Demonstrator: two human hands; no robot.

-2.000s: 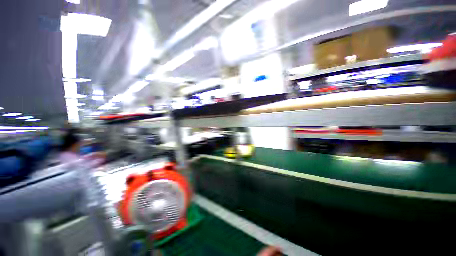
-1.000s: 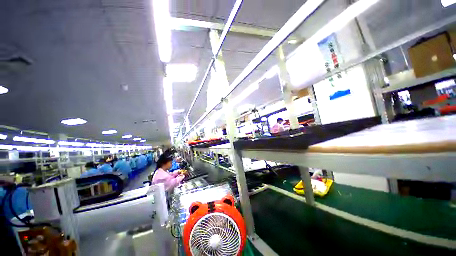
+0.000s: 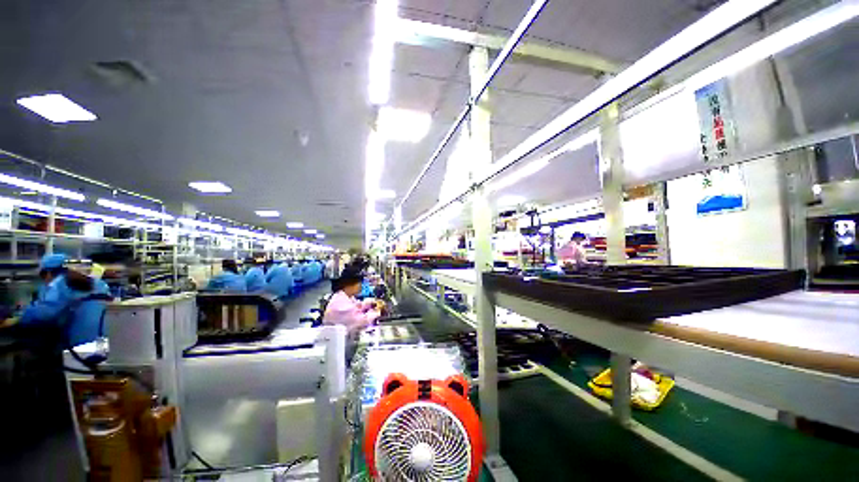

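Note:
Neither of my hands is in the picture. The large orange-red fan (image 3: 424, 442) with bear ears and a white grille stands nearest in front of me, at the bottom centre, cut off by the lower edge. The white machine (image 3: 250, 400) is to its left, with orange blocks (image 3: 111, 433) at its lower left. The green conveyor belt (image 3: 546, 424) runs on the right of the fan, behind an upright post.
An overhead shelf (image 3: 753, 348) on posts carries a black tray (image 3: 650, 290) on the right. A yellow tray (image 3: 652, 393) with white material lies on the belt. A person in pink (image 3: 347, 306) sits ahead; several people in blue (image 3: 268, 280) sit at left.
The view has turned left and up from the bench, and the fan now sits lower and further right. The fingertip seen at the bottom edge two seconds ago is gone. The picture is sharper.

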